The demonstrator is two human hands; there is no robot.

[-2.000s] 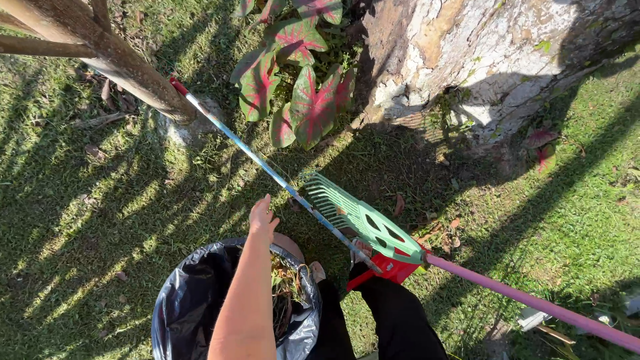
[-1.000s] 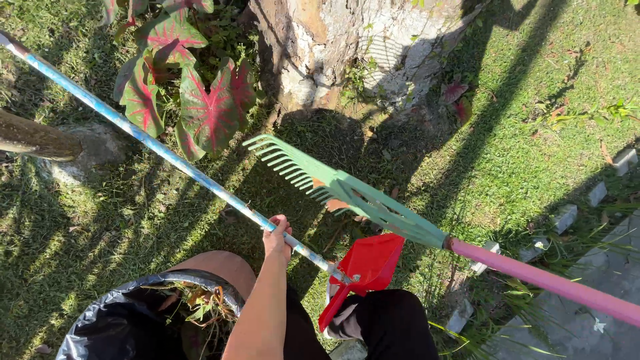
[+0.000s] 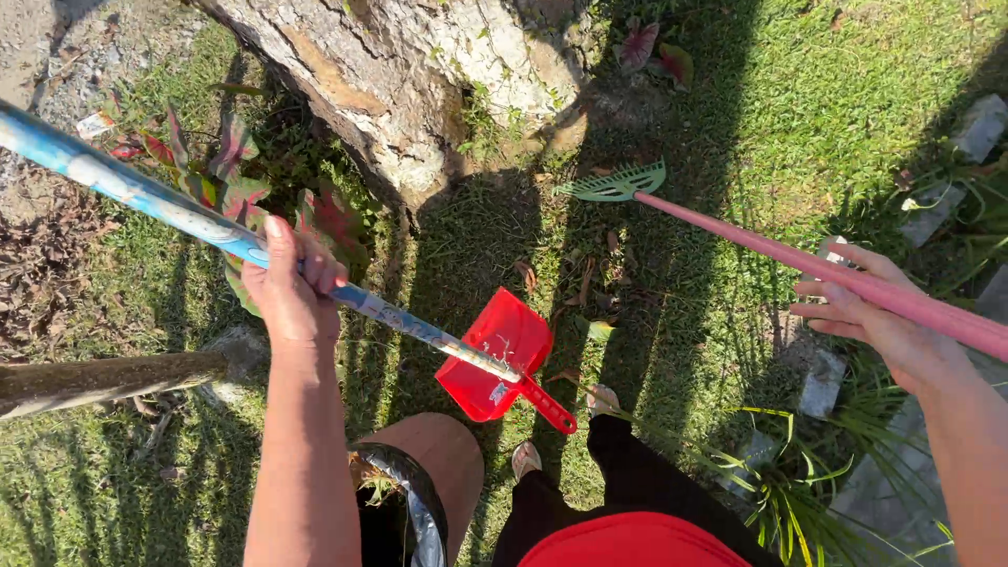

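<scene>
My left hand [image 3: 295,283] is closed around a long blue-and-white patterned pole [image 3: 181,206], whose lower end meets a red plastic dustpan [image 3: 504,339] above the grass. On the right, a pink rake handle [image 3: 772,248] lies across my right hand [image 3: 858,303], whose fingers are spread beneath it; I cannot tell how firmly the thumb side holds it. The green plastic rake head [image 3: 614,185] is at the handle's far end, near the tree base. Below my left forearm's right side is a bin lined with a black bag [image 3: 421,488], with plant debris inside.
A large tree trunk [image 3: 409,102] rises at the top, with red-and-green caladium leaves [image 3: 244,197] to its left. A thin trunk [image 3: 110,378] stands at left. Concrete blocks [image 3: 823,382] and long-leaved plants [image 3: 795,504] edge the grass at right. Dry leaves lie near the dustpan.
My left hand has raised the blue pole with the dustpan. My right hand has come into view at the pink handle. The rake head now sits farther from me. The view has shifted.
</scene>
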